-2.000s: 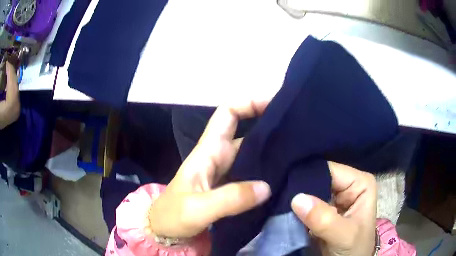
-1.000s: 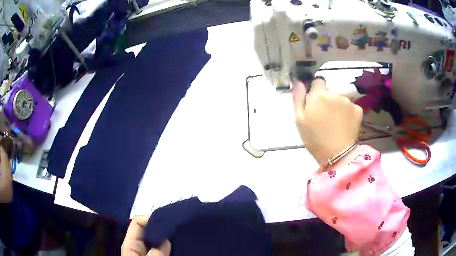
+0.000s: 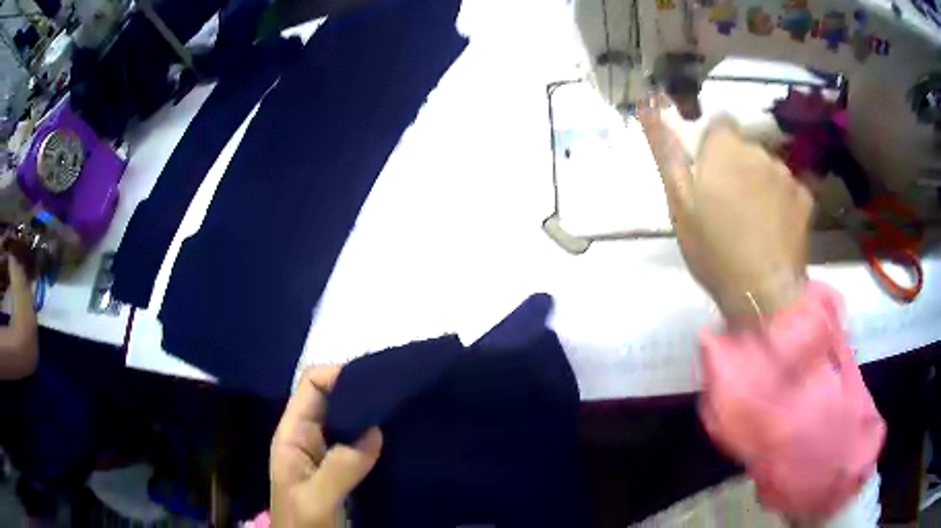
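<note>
My left hand (image 3: 322, 450) pinches the upper left edge of a dark navy cloth piece (image 3: 469, 443) between thumb and fingers, at the front edge of the white table. The cloth hangs down out of the picture, with a pointed corner up at its top right. My right hand (image 3: 738, 211) is at the sewing machine head (image 3: 764, 52), fingers reaching up near the needle area. It is blurred, and whether it holds anything cannot be told. The presser foot is hard to make out behind the fingers.
Navy cut pieces (image 3: 299, 196) lie on the white table (image 3: 444, 227) at left. Orange-handled scissors (image 3: 894, 248) and magenta scraps (image 3: 811, 129) lie at right under the machine arm. A purple device (image 3: 74, 170) stands far left, near another person's arm (image 3: 15, 328).
Both hands were on the cloth two seconds ago. My right hand let go and went to the machine head, staying there over the last second. My left hand kept the cloth. The view has shifted.
</note>
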